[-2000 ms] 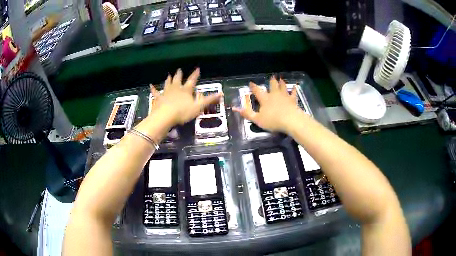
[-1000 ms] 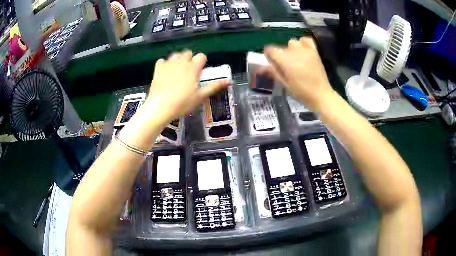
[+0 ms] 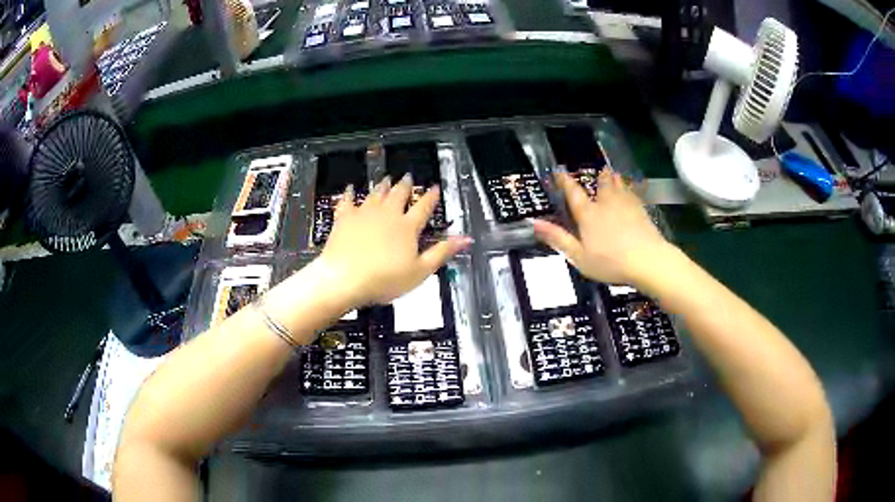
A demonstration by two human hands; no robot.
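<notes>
A clear blister tray [image 3: 343, 427] holds keypad phones in two rows. In the near row, four phones lie face up with white lit screens, one of them here [image 3: 424, 343]. In the far row, four phones lie face up with dark screens, such as this one [image 3: 508, 176]. At the left end, two white phone backs [image 3: 260, 203] lie face down. My left hand [image 3: 388, 235] is spread over the lower parts of two far-row phones, partly hiding them. My right hand [image 3: 608, 224] is spread over the far-row phone at the right. Neither hand visibly grips a phone.
A black desk fan [image 3: 82, 176] stands at the left, above a paper sheet [image 3: 118, 402] and a pen [image 3: 86, 380]. A white desk fan [image 3: 716, 162] and a blue tool [image 3: 808, 175] are at the right. Another phone tray [image 3: 397, 39] lies at the back.
The four far-row phones beside the left end were backs up and now lie face up with dark screens. My right hand has let go of a phone. Both hands have come down and nearer.
</notes>
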